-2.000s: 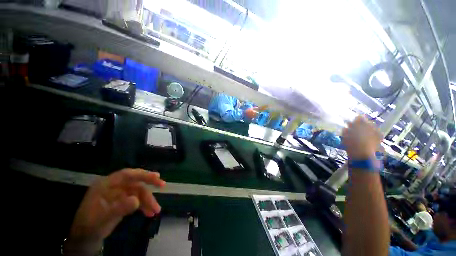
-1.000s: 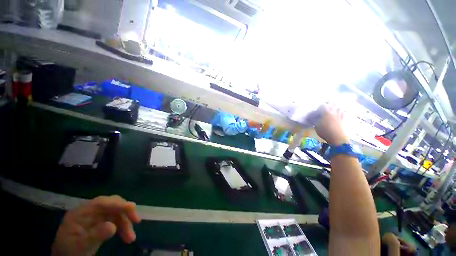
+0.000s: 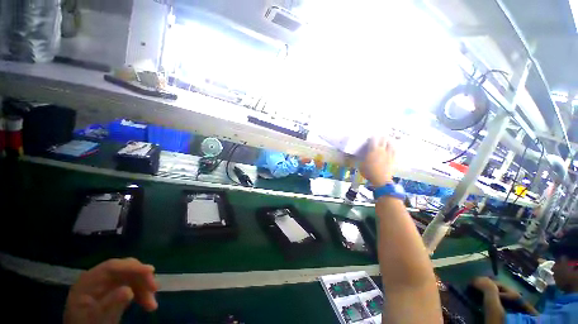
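Observation:
My left hand (image 3: pixel 114 291) is at the lower left, fingers loosely bent and apart, holding nothing. My right hand (image 3: pixel 377 163) is raised at the overhead shelf (image 3: pixel 209 117), beside a pale, washed-out sheet (image 3: pixel 352 144). Glare hides its fingertips, so I cannot tell whether it grips the sheet. A white board tray (image 3: pixel 324 285) with green and silver circuit boards in its cells lies below, partly behind my right forearm and cut off by the bottom edge. Only a small dark bit of the unit near my left hand shows at the bottom edge.
Open tablet units in black foam trays (image 3: pixel 206 211) stand in a row on the green belt behind a pale rail (image 3: pixel 241 278). Blue bins (image 3: pixel 168 137) and a black block (image 3: pixel 138 158) are beyond. A post (image 3: pixel 469 164) rises at right. A person in blue (image 3: pixel 551 310) works at lower right.
My right hand has moved left along the shelf in the picture. The view has tilted up, so the tablet unit near my left hand has dropped almost out of view. My left hand stays open.

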